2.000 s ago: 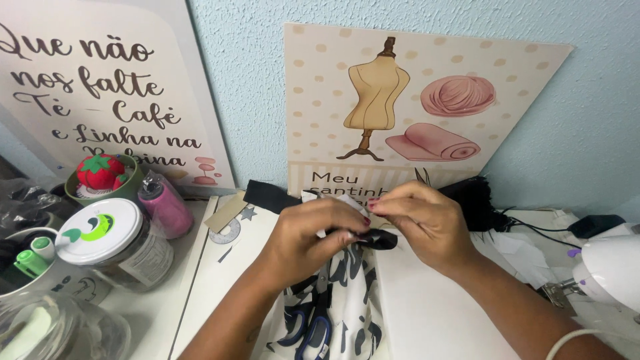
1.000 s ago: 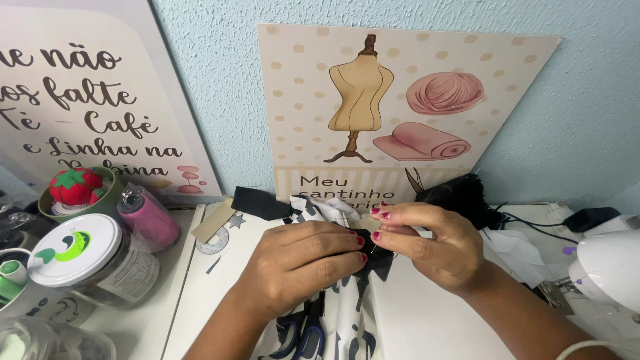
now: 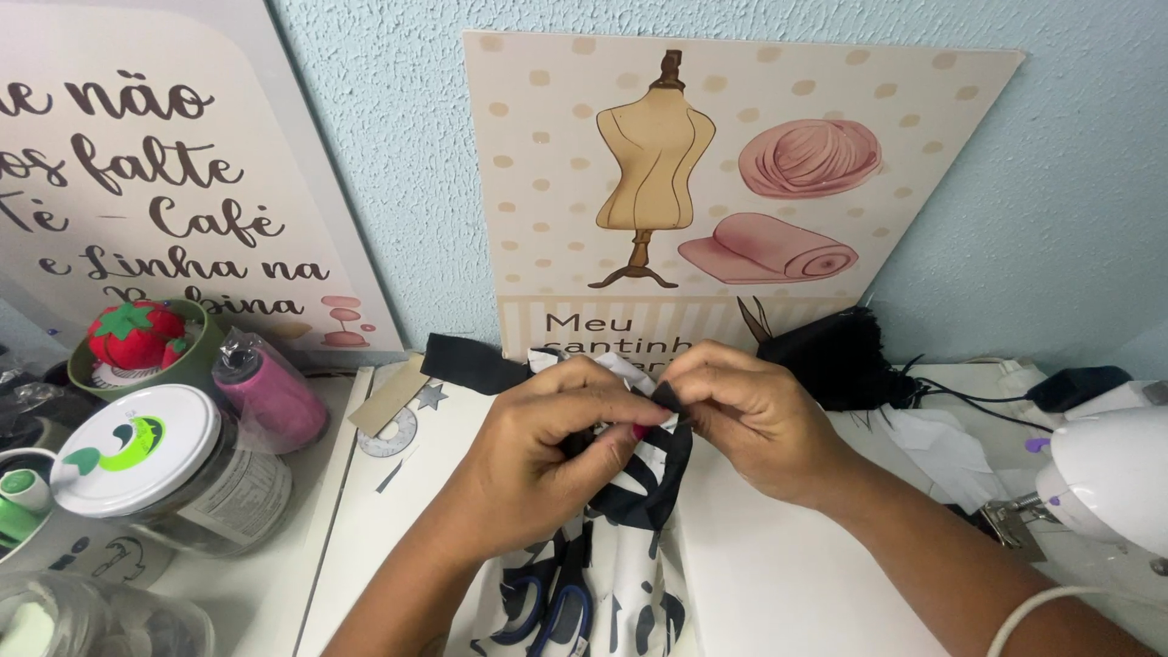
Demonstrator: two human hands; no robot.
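Note:
My left hand (image 3: 557,447) pinches the edge of a black fabric strip (image 3: 652,497) between thumb and index finger. Close beside it, my right hand (image 3: 748,420) grips the same strip's upper end with its fingertips. The strip hangs in a loop below both hands, over white fabric with dark print (image 3: 634,584). Scissors with blue and black handles (image 3: 561,611) lie on that printed fabric, their blades hidden. Whether a pin or needle is between my fingers cannot be told.
At left stand a white-lidded jar (image 3: 137,452), a pink thread spool in plastic (image 3: 274,392) and a red tomato pincushion (image 3: 135,336). Black fabric (image 3: 826,360) lies behind my right hand. Part of a white sewing machine (image 3: 1104,484) is at right. Two illustrated boards lean on the wall.
The black fabric now hangs in an open loop beneath my hands; one second ago it was mostly covered by them. My left fingers have turned, with the thumb now showing on the strip.

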